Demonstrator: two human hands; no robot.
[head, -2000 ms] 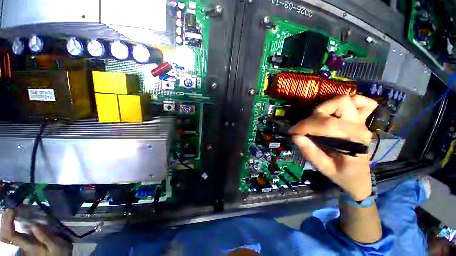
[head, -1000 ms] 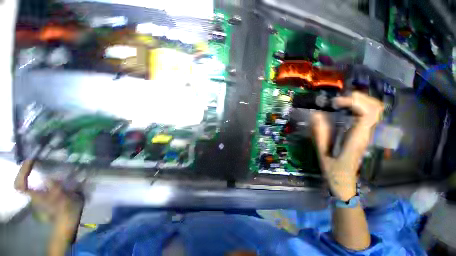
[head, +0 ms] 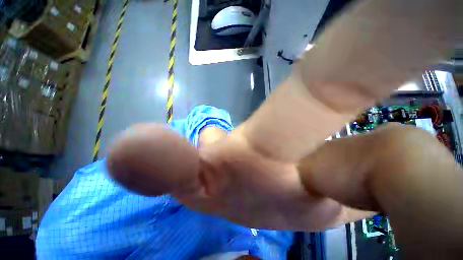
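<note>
My left hand (head: 269,177) is raised very close to the camera, large and blurred, and covers much of the middle and right. Its thumb points left, and its other fingers spread to the right and run out of the picture. I see nothing held in it. My right hand is not in view. A green circuit board (head: 388,115) with orange-copper coils shows partly behind the fingers at the right. A small part of green board (head: 375,227) also shows at the lower right.
Grey floor (head: 143,66) with yellow-black tape lies at the upper left. Wrapped cartons (head: 30,86) stand at the far left. A white-framed station (head: 195,48) holds a white rounded device (head: 233,21) at the top. My blue sleeve fills the lower left.
The view has swung from the boards towards the floor and cartons. My left hand has come up close before the camera. The right hand, earlier over the right board, has left the picture.
</note>
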